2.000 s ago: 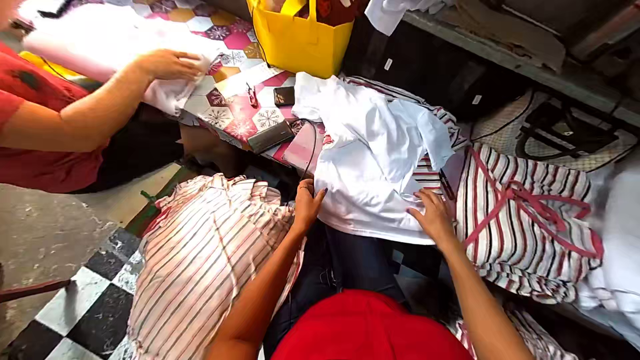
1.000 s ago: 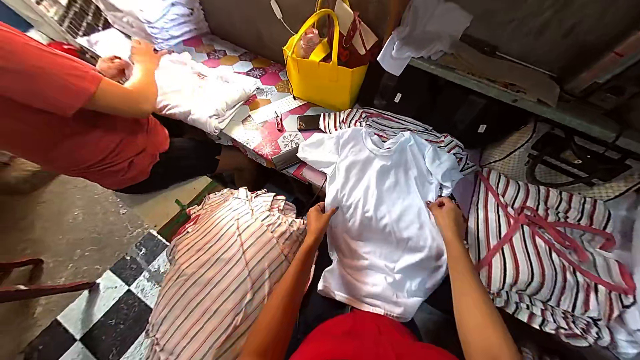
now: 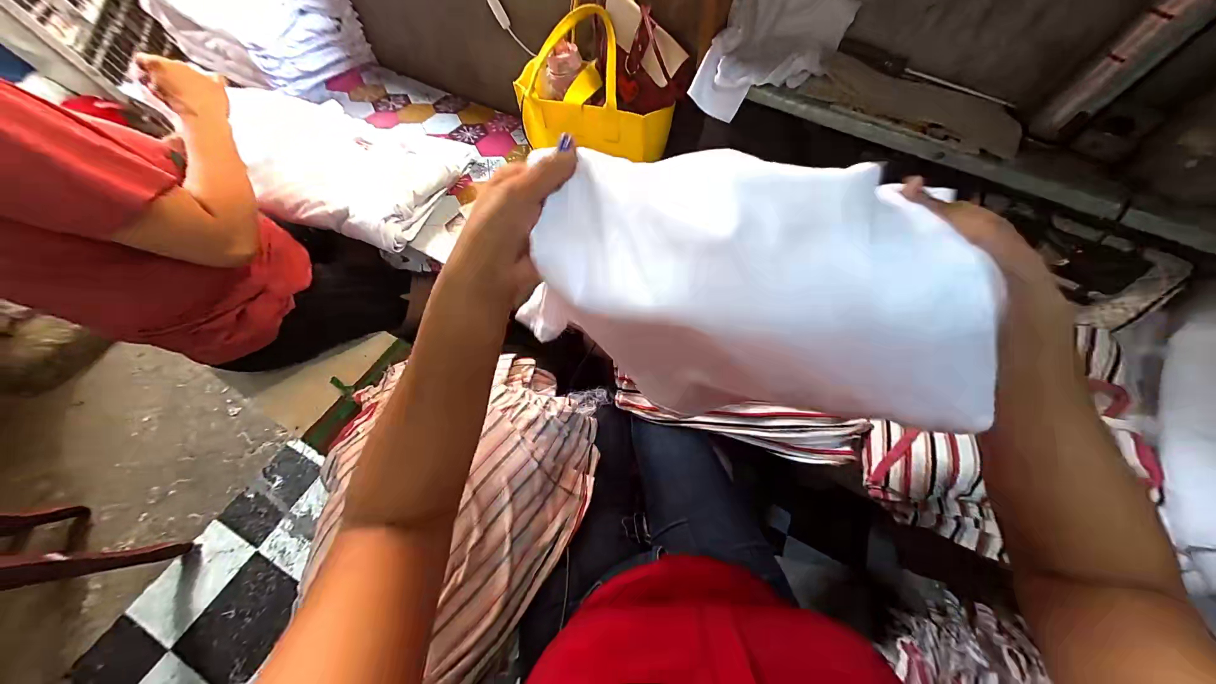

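Observation:
A white T-shirt (image 3: 760,275) is stretched in the air between my hands, its lower part hanging toward my lap. My left hand (image 3: 522,209) grips its left edge, thumb on top, fingers hidden behind the cloth. At the right edge my right hand (image 3: 978,228) holds the shirt, partly blurred, with most fingers out of sight. Beneath the shirt lies striped folded cloth (image 3: 760,423), largely covered. Another striped bundle with a red tie (image 3: 931,465) is below my right forearm. A pale striped garment (image 3: 513,475) drapes beside my left leg.
A co-worker in a red shirt (image 3: 123,228) sits at the left near white garments (image 3: 332,171). A yellow handbag (image 3: 608,128) stands on the patterned table cover (image 3: 418,109) at the back. White cloth (image 3: 769,47) hangs over a ledge (image 3: 912,133). Chair parts (image 3: 85,560) stand at lower left.
The white T-shirt was laid out across my lap and the table edge; my two hands have now raised it up and forward. The co-worker's forearm is raised higher than before.

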